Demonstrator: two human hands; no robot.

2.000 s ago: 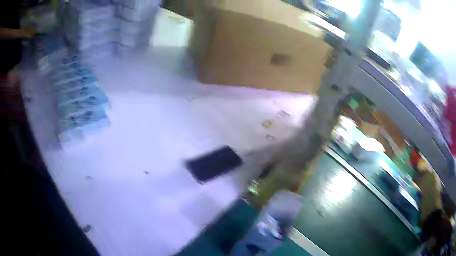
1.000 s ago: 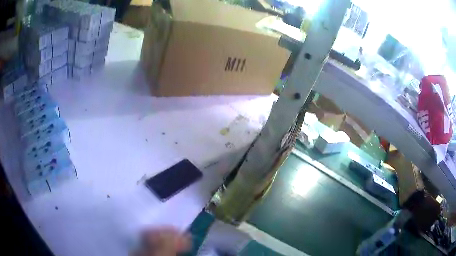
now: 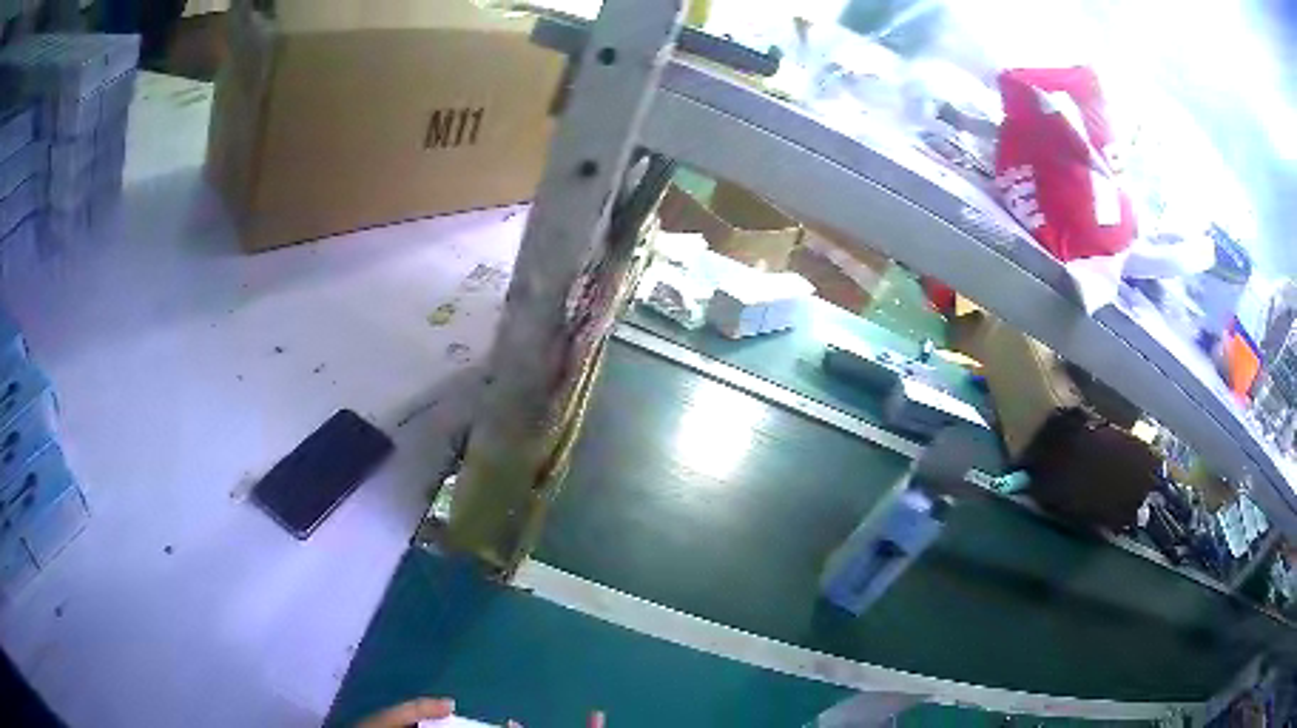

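Observation:
Fingers of my left hand (image 3: pixel 406 713) show at the bottom edge, against a small white item (image 3: pixel 470 723) that is mostly cut off. Another fingertip (image 3: pixel 595 721) shows just right of it; I cannot tell which hand it belongs to. A small light-blue and white unit box (image 3: pixel 889 548) with a raised flap lies tilted on the green conveyor belt (image 3: pixel 669 498). A pale piece (image 3: pixel 861 711) is cut off at the bottom edge.
A black smartphone (image 3: pixel 324 472) lies on the white table (image 3: pixel 185 356). Unit boxes (image 3: pixel 36 469) stand at the left, a brown M11 carton (image 3: pixel 398 135) behind. A metal post (image 3: pixel 569 242) carries a shelf (image 3: pixel 882 185) with a red bag (image 3: pixel 1064 164).
The view has swung right, so table things sit further left. The blurred hand seen earlier over the table edge is now at the bottom edge with a white item. The flapped box on the belt shows fully.

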